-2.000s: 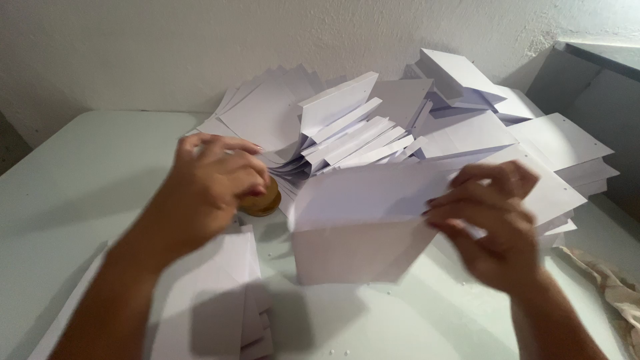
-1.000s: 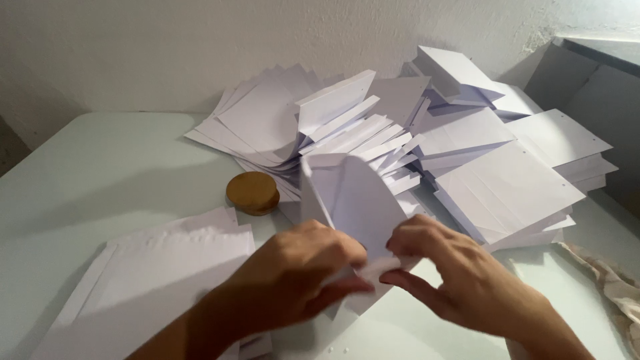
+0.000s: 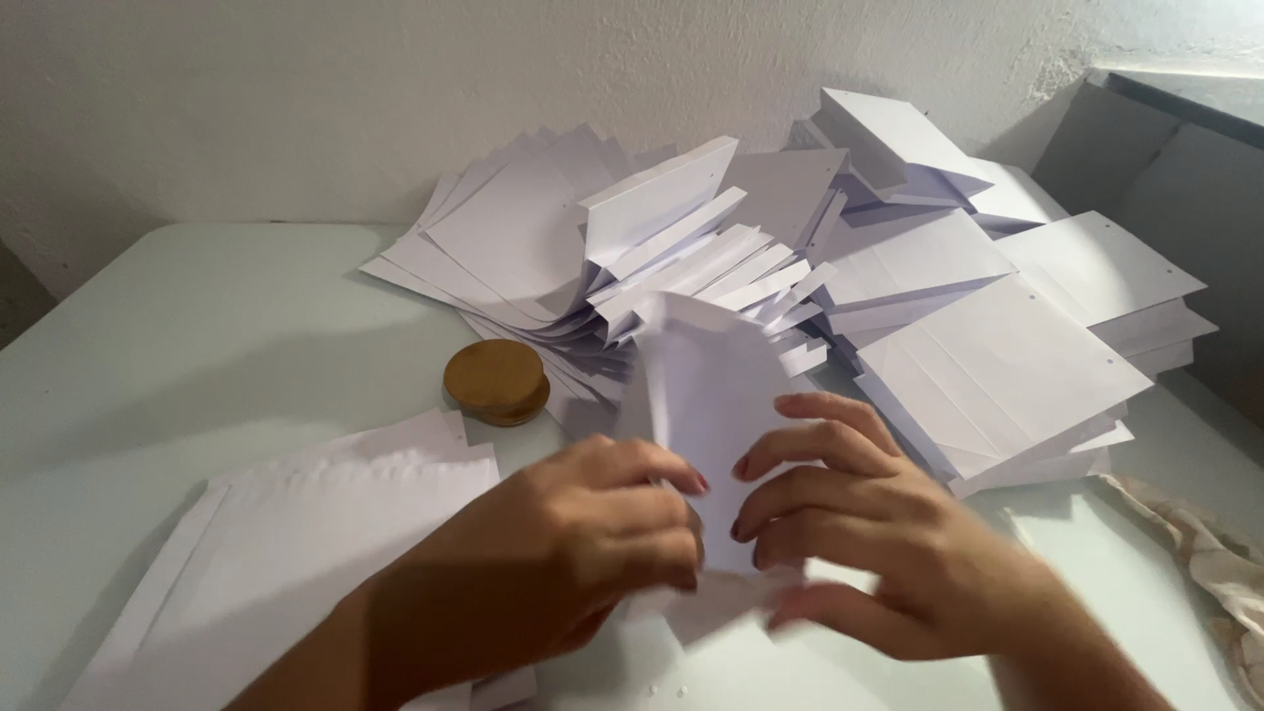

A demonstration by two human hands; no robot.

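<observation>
A folded white paper piece, partly blurred, stands tilted between my two hands above the table. At its left lower side my left hand has its fingers curled against the paper. On its right, the fingers of my right hand are spread, with the fingertips at the paper and the thumb low near its bottom flap. A round brown disc-like object lies on another one, just left of the paper. Flat white sheets lie in a stack at the lower left, partly under my left forearm.
Fanned white sheets lie at the back beside upright folded papers. Piles of folded white paper pieces cover the right side of the pale table. A crumpled cloth lies at the right edge, and a wall rises behind.
My left hand has moved from by the brown discs to the paper. The paper has turned from lying wide to standing narrow, and the fingers of my right hand have spread since one second ago.
</observation>
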